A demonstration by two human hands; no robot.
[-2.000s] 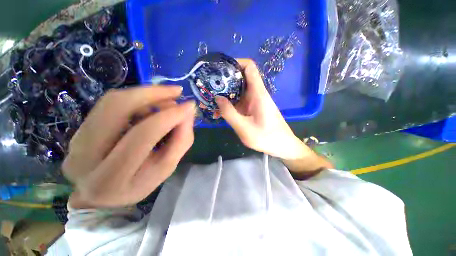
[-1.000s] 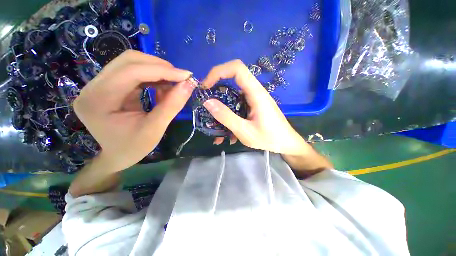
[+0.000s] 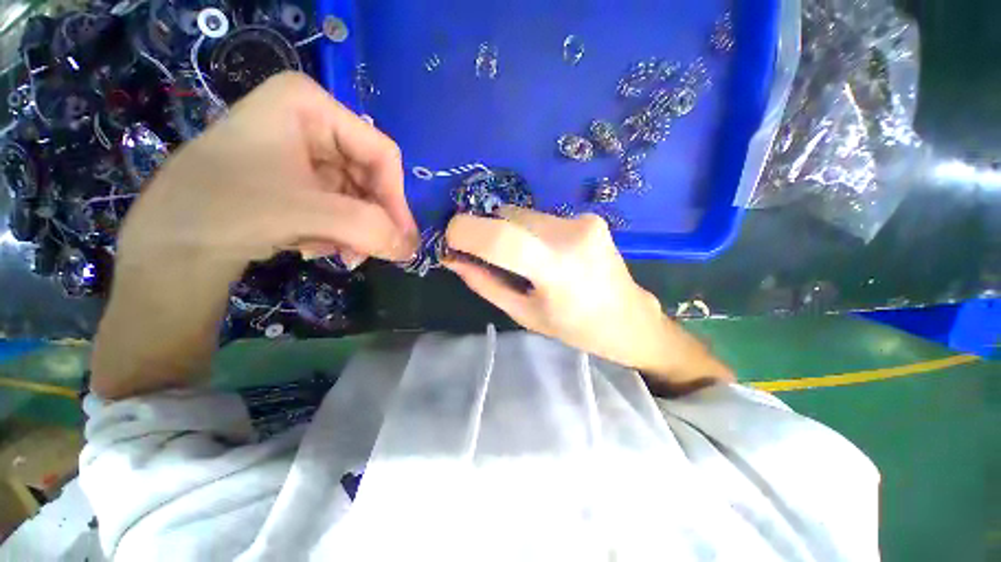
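Observation:
My right hand (image 3: pixel 560 274) holds a round black housing (image 3: pixel 492 191) over the near edge of the blue tray (image 3: pixel 527 121); fingers cover much of it. A white lead with a ring-shaped end (image 3: pixel 424 172) sticks out from the housing to the left. My left hand (image 3: pixel 274 187) pinches a small silvery coil spring (image 3: pixel 428 251) between thumb and fingertips, close to my right fingertips. Whether the spring touches the housing is hidden. Loose coil springs (image 3: pixel 648 104) lie in the tray, mostly on its right side.
A heap of wired black housings (image 3: pixel 110 132) lies left of the tray, with a round cover (image 3: pixel 255 60) on it. A crinkled clear bag (image 3: pixel 845 121) of silvery parts lies right of the tray. A small metal piece (image 3: pixel 692 308) lies at the dark surface's near edge.
My left hand has come to a pinch on a spring beside my right fingertips, then moved lower. The housing has been turned and tilted; its white lead now points left. The view has shifted slightly.

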